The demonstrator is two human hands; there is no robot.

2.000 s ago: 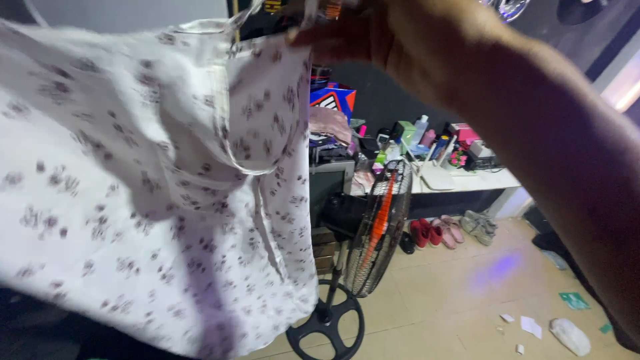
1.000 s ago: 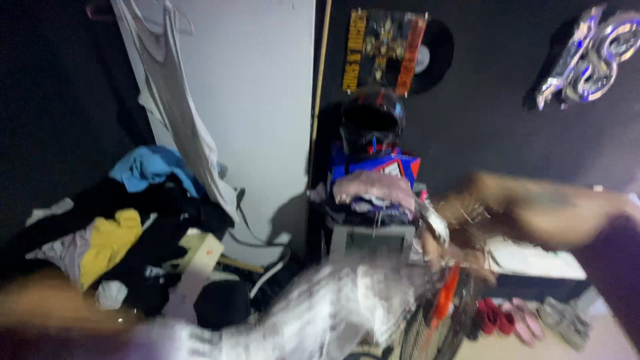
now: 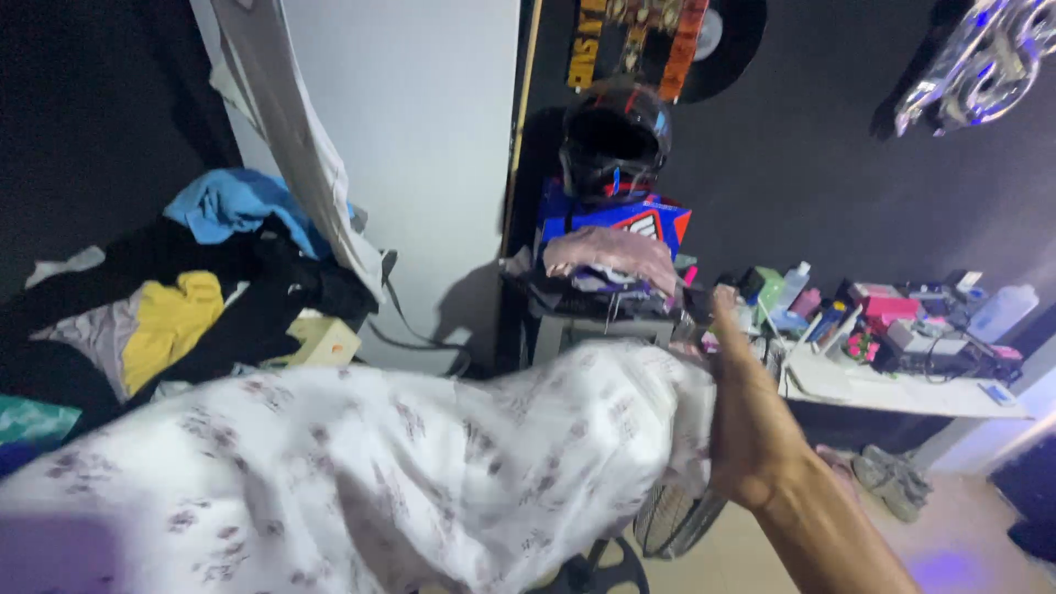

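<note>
A white cloth garment with small dark floral prints (image 3: 462,462) stretches across the lower left and middle of the head view. At its right end my right hand (image 3: 747,412) is raised with the palm edge against the fabric; its fingertips point up, and whether they grip the cloth cannot be told. My left hand is not visible. Beyond the garment stands a pedestal fan (image 3: 672,516), mostly covered by cloth and hand.
Piled clothes (image 3: 272,272) lie at the left, beside a hanging white garment (image 3: 289,124). A black helmet (image 3: 617,144) sits on a blue box (image 3: 577,216). A cluttered white shelf (image 3: 907,392) runs right, with grey shoes (image 3: 893,483) on the floor below.
The printed garment, held up at the left two seconds ago, now lies lower across the view. The view has swung left since then. My left hand, blurred at lower left one second ago, is out of sight.
</note>
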